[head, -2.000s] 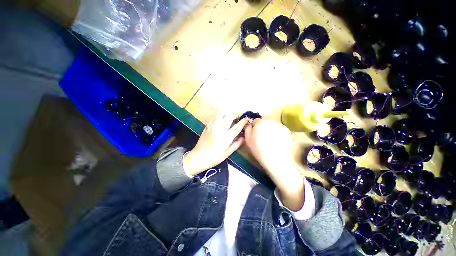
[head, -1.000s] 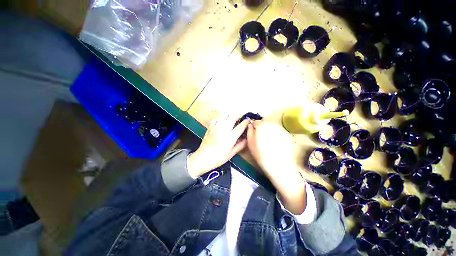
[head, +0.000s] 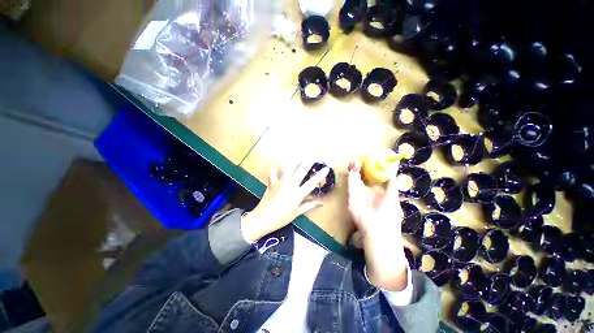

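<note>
A small black cup-shaped housing stands on the pale tabletop near the green edge, partly covered by my left fingers. My left hand is bare, its fingers spread around and over the housing, steadying it. My right hand is bare and shut on the yellow glue bottle, just right of the housing. The bottle's nozzle points right, toward the standing cups. Glare washes out detail around both hands. Whether glue is on the housing cannot be seen.
Several black cups with thin wires stand on the right; a row of three stands farther back. A dark heap lies beyond. A clear bag lies upper left, a blue bin below the table edge.
My hands have moved apart. My right hand has left the housing and taken hold of the yellow bottle. My left fingers have spread at the housing, which shows more. The view has shifted.
</note>
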